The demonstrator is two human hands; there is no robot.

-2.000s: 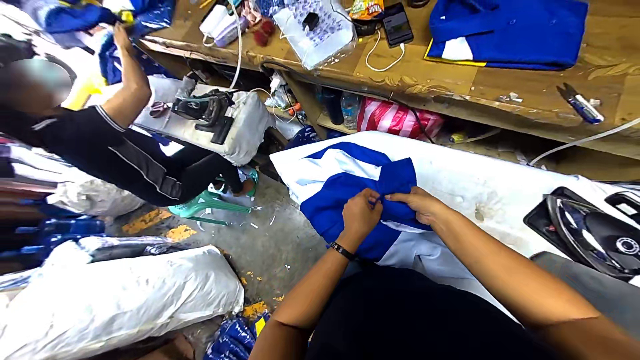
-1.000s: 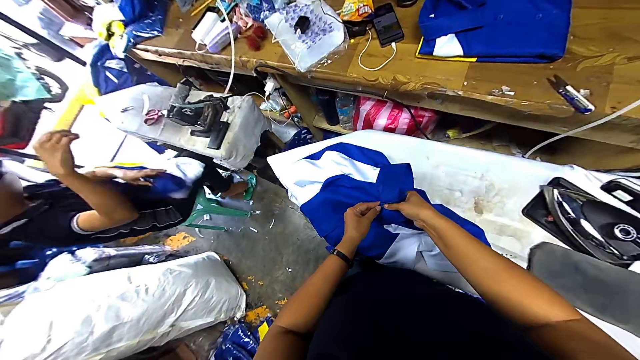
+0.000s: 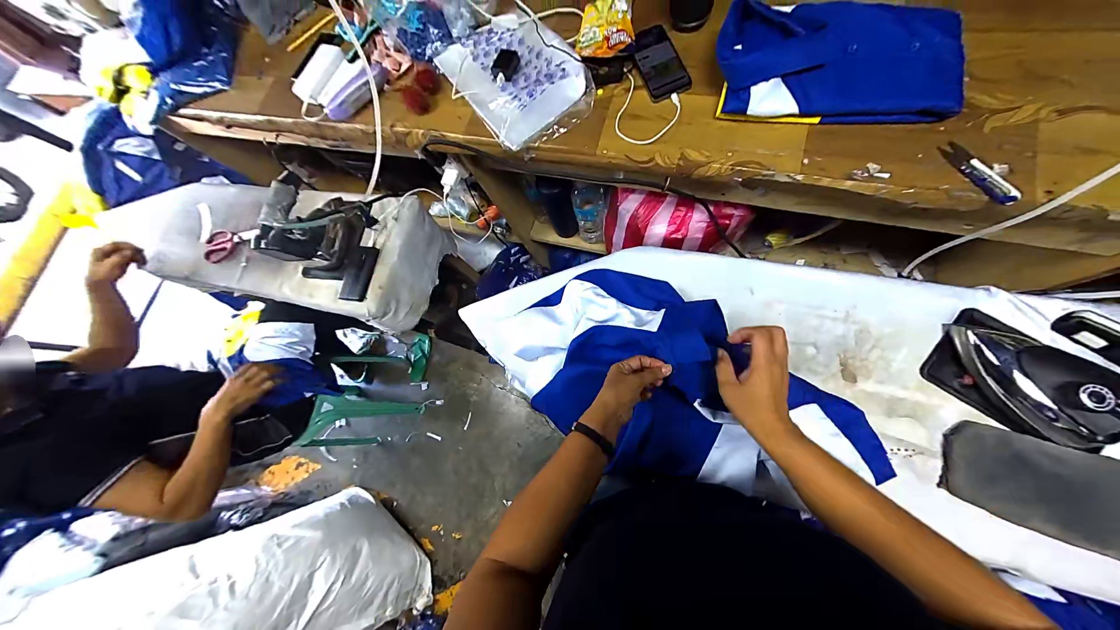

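A blue and white garment [image 3: 612, 367] lies partly spread on a long board with a white cloth cover [image 3: 787, 289]. My left hand [image 3: 634, 385] pinches its blue cloth between thumb and fingertips, near the middle of the piece. Close by on the right, my right hand [image 3: 754, 376] grips a folded blue part, possibly the collar, with the fingers curled over it. The lower edge of the garment drops toward my body, where part is hidden. An electric iron [image 3: 1041, 376] rests on its dark stand at the board's right, above a grey pad [image 3: 1032, 481].
On the wooden table [image 3: 840, 157] beyond are a folded blue garment [image 3: 849, 61], thread snips [image 3: 980, 173] and a phone [image 3: 661, 63] on a cable. A co-worker [image 3: 114, 411] sits at left by a cloth-covered surface with red-handled scissors [image 3: 222, 246]. A large white sack [image 3: 262, 560] lies lower left.
My right hand has turned upward, with its fingers now curled over the blue cloth, and my hands are slightly farther apart. The co-worker has leaned down and away from the upper left.
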